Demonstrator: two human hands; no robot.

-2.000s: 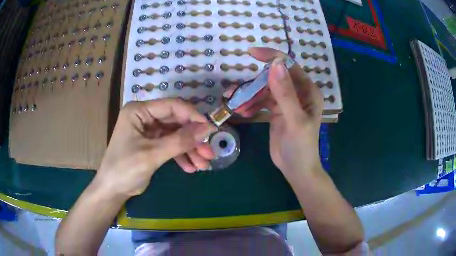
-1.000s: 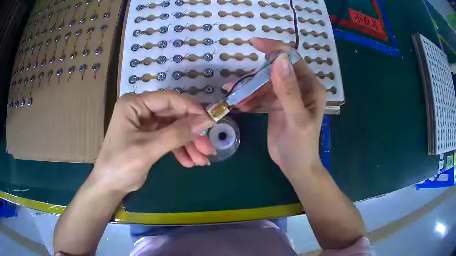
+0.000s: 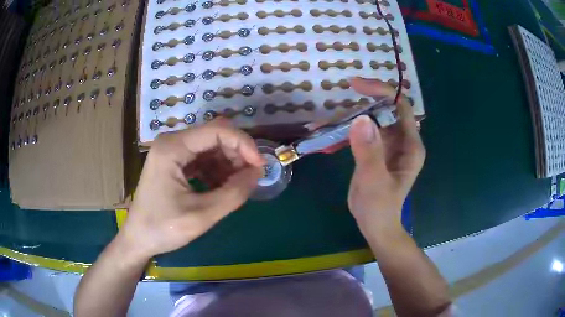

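Note:
My right hand holds the slim grey-silver corded tool, its gold-coloured tip pointing left over the bottle's edge. A dark red cord runs from the tool's rear up over the white tray. My left hand has thumb and forefinger brought together at the left of the bottle's top; a small round component seems to be at the fingertips, but it is too small to tell surely. The clear round bottle with its white top stands below the tip, partly hidden by my left fingers.
The white slotted tray lies ahead, its left columns holding silvery discs. The brown cardboard tray with rows of discs and leads is at left. More white-topped trays stand at right. A red label is at the right rear. Yellow tape lines the near edge.
The tool has moved right and down and is tilted flatter. My left hand has opened into a rounder shape, its lower fingers no longer showing beside the bottle. The trays appear shifted left in view.

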